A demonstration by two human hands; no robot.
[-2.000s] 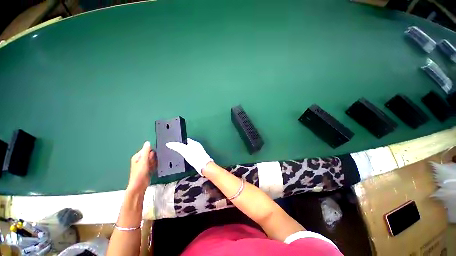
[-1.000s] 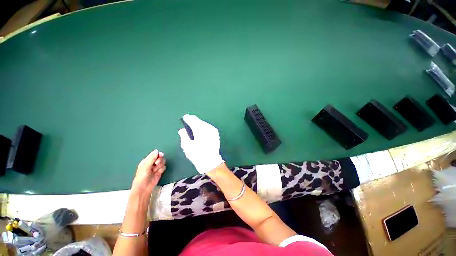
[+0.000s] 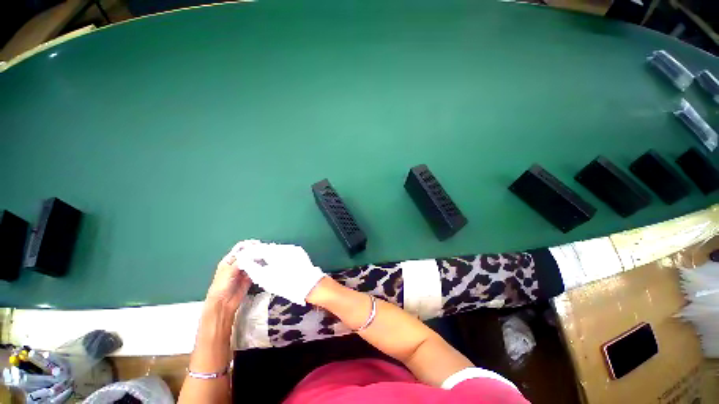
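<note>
My left hand [image 3: 227,278] is bare, with a bracelet at the wrist. My right hand [image 3: 281,271] wears a thin white glove. The two hands touch at the fingertips just above the near edge of the green surface. Whatever lies between the fingers is hidden. A black housing [image 3: 340,217] stands on its narrow side, vented side up, just right of my gloved hand and apart from it. A second black housing [image 3: 435,202] stands similarly further right.
More housings stand to the right [image 3: 552,197] and at far left [image 3: 54,237]. Wrapped units [image 3: 671,69] lie at far right. Leopard-print padding [image 3: 495,282] covers the near edge. A phone [image 3: 630,350] lies on the right carton [image 3: 587,316]; a parts bag [image 3: 132,390] is at lower left.
The housing earlier between my hands now stands on its side, released by my gloved hand. That hand has moved down-left to meet my bare hand. The other housings have shifted right.
</note>
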